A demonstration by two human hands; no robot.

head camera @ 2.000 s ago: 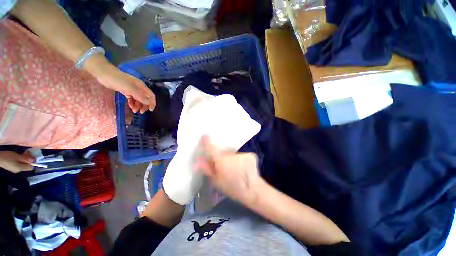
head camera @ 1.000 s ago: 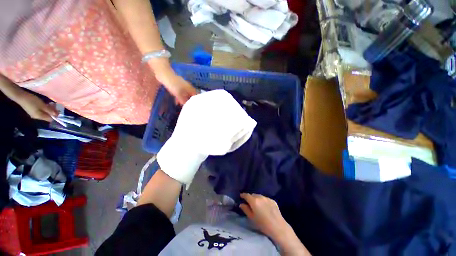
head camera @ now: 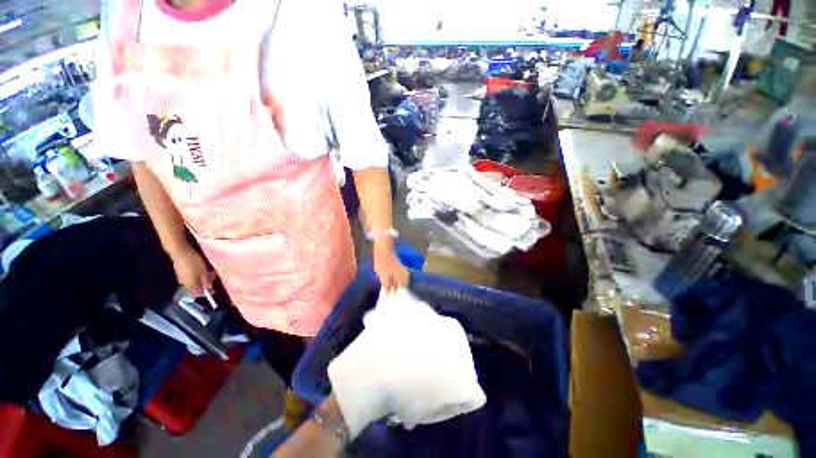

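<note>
A white cloth piece (head camera: 407, 362) hangs over the blue crate (head camera: 562, 358) in front of me. Another person's hand (head camera: 391, 271) is at its top edge. My left hand (head camera: 313, 436) is blurred and partly cut off by the bottom edge, at the cloth's lower left corner. The cloth may hide some of its fingers, so I cannot tell its grip. Dark navy cloth (head camera: 501, 429) lies in the crate behind and below the white cloth. My right hand is out of the picture.
A person in a pink apron (head camera: 277, 259) stands at the crate's left. Cardboard (head camera: 604, 385) stands right of it. Navy fabric (head camera: 743, 344) and a bottle (head camera: 702, 250) lie on the right table. White pieces (head camera: 479, 206) are stacked behind. Cloth-piled red stools are at left.
The view has tilted up. The white cloth has slipped off my left forearm and now hangs from the other person's hand. My right hand has left the picture.
</note>
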